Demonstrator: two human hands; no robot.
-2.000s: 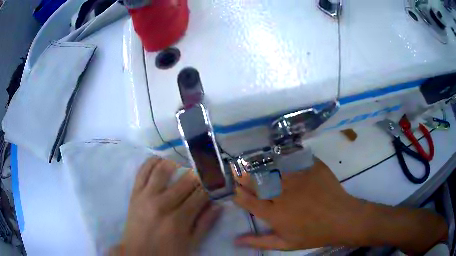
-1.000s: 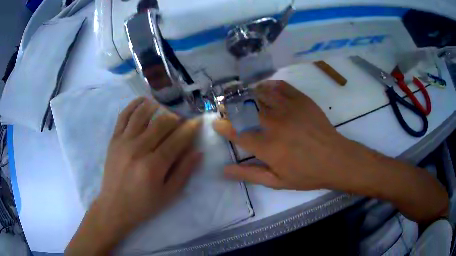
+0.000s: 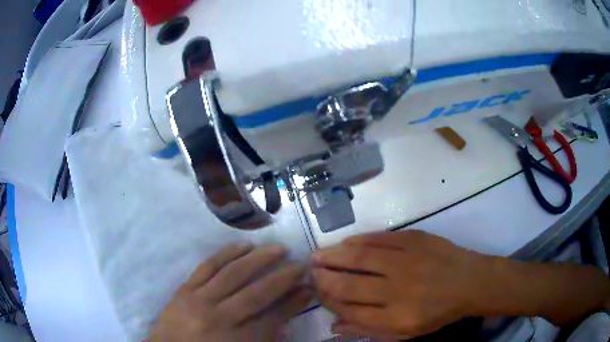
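A pale fabric panel (image 3: pixel 147 220) lies on the machine bed, its dark-lined right edge running from the needle area down to my fingers. My left hand (image 3: pixel 237 294) lies on the panel near its lower right edge, fingers bent and slightly blurred. My right hand (image 3: pixel 394 280) is at the panel's right edge, its fingertips meeting my left fingers and pinching the edge. The white sewing machine (image 3: pixel 281 60) has a shiny metal guard (image 3: pixel 207 153) that partly hides the needle area. A grey blocky attachment (image 3: pixel 333 208) stands right of the needle.
Folded pale panels (image 3: pixel 50 110) lie left of the machine. Scissors with a black handle (image 3: pixel 545 180) and a red-handled tool (image 3: pixel 556 152) lie on the right. A tan-brown stick (image 3: pixel 451 137) lies behind the bed. A red cap (image 3: pixel 160 8) is at the top left.
Both hands have moved down, away from the needle area toward the table's front edge, and their fingers have come together. The needle light is dimmer. The view has shifted.
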